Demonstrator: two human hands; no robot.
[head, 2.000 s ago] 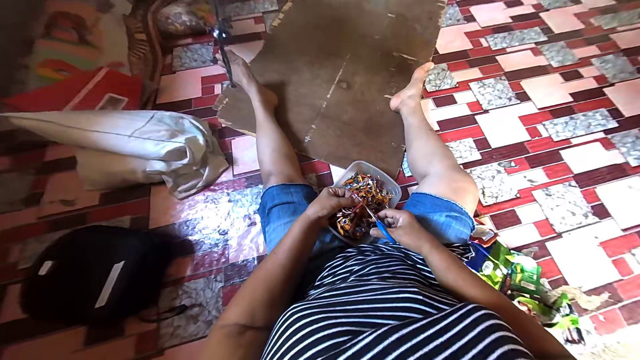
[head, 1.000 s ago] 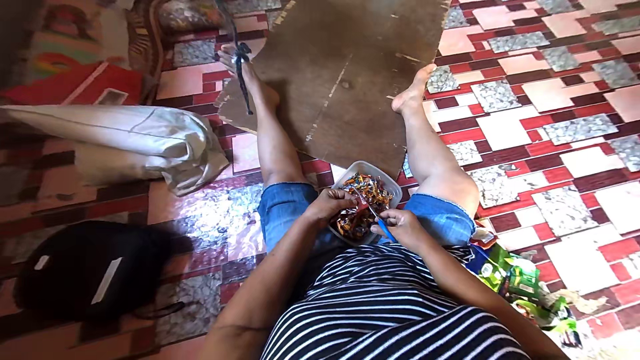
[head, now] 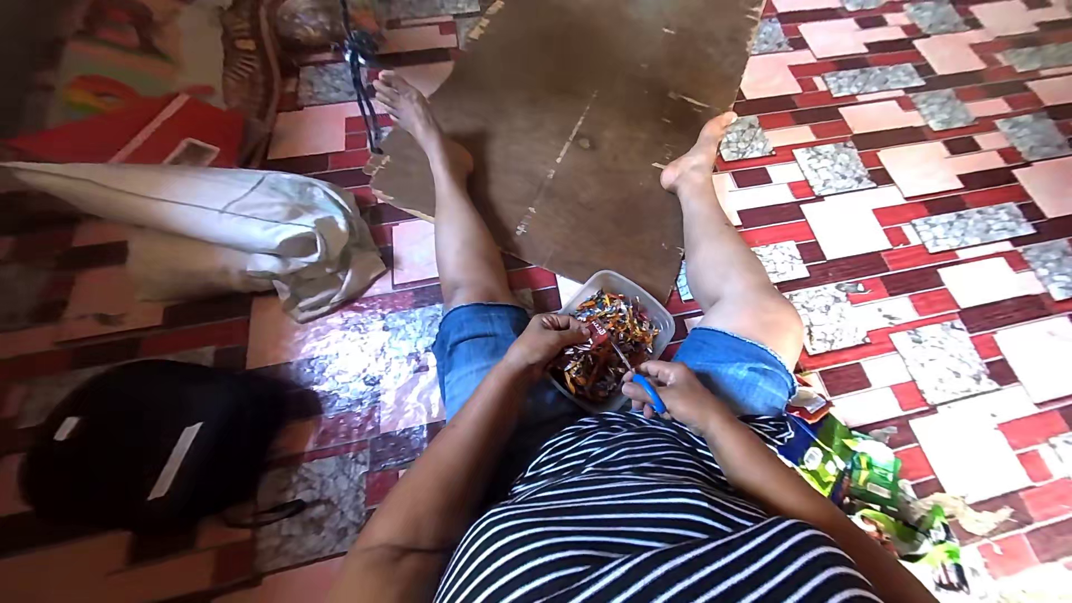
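Observation:
Between my thighs sits a clear plastic tub [head: 661,322] filled with small, multicoloured shiny strips that look like cut wrapper pieces. My left hand [head: 546,342] pinches a red wrapper piece [head: 600,333] over the tub. Blue-handled scissors [head: 648,394] are held in my right hand [head: 670,391], at the tub's near right side. Their blades point up and left toward the red piece; whether they touch it is too small to tell.
A brown wooden board [head: 578,126] lies beyond the tub, between my feet. To the left are a pale cloth sack [head: 310,226] and a black bag [head: 142,444]. Several green wrappers [head: 871,473] lie on the patterned floor at the right. A dark cord [head: 362,84] hangs near my left foot.
The dark cord near my left foot has shifted position. Both hands stay over the tub, with the scissors still in my right hand.

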